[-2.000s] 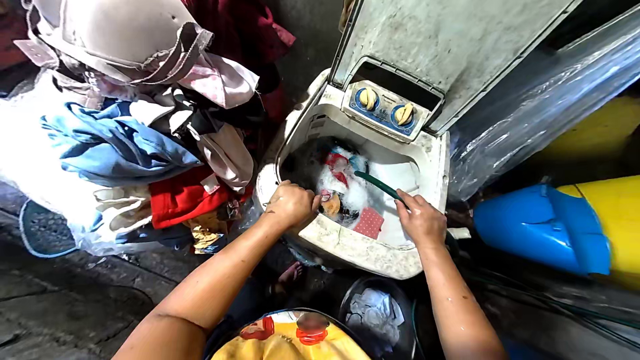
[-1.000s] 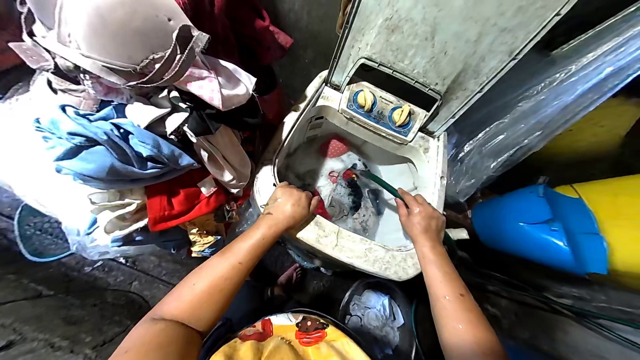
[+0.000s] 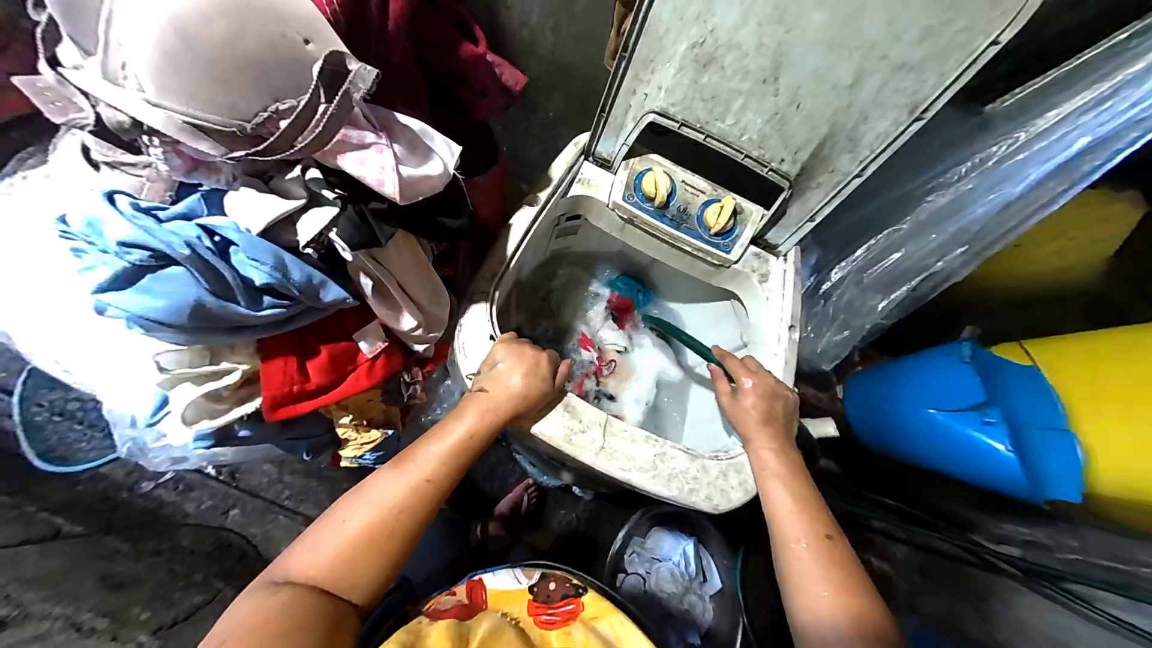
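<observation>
A washing machine tub (image 3: 603, 441) stands in front of me with its lid (image 3: 720, 99) raised. Inside, wet clothes (image 3: 630, 351) in white, red and teal lie in water. My right hand (image 3: 756, 396) holds a dark green hose (image 3: 684, 340) over the tub's right side, its end down by the clothes. Curled on the tub's front left rim is my left hand (image 3: 522, 378); whether its fingers grip the rim or something else cannot be told. Two yellow knobs, a left one (image 3: 656, 187) and a right one (image 3: 720, 216), sit on the panel behind the tub.
A pile of clothes, with a light blue garment (image 3: 198, 270) and a red one (image 3: 315, 360), lies at left beside a basin (image 3: 63, 423). Below the machine is a basin with white cloth (image 3: 670, 576). A blue container (image 3: 954, 418) and a yellow one (image 3: 1107, 414) stand at right.
The clothes in the tub have shifted and turned; a teal piece now shows near the hose end, and the pink-red dotted cloth seen earlier no longer shows. Both hands have stayed in place.
</observation>
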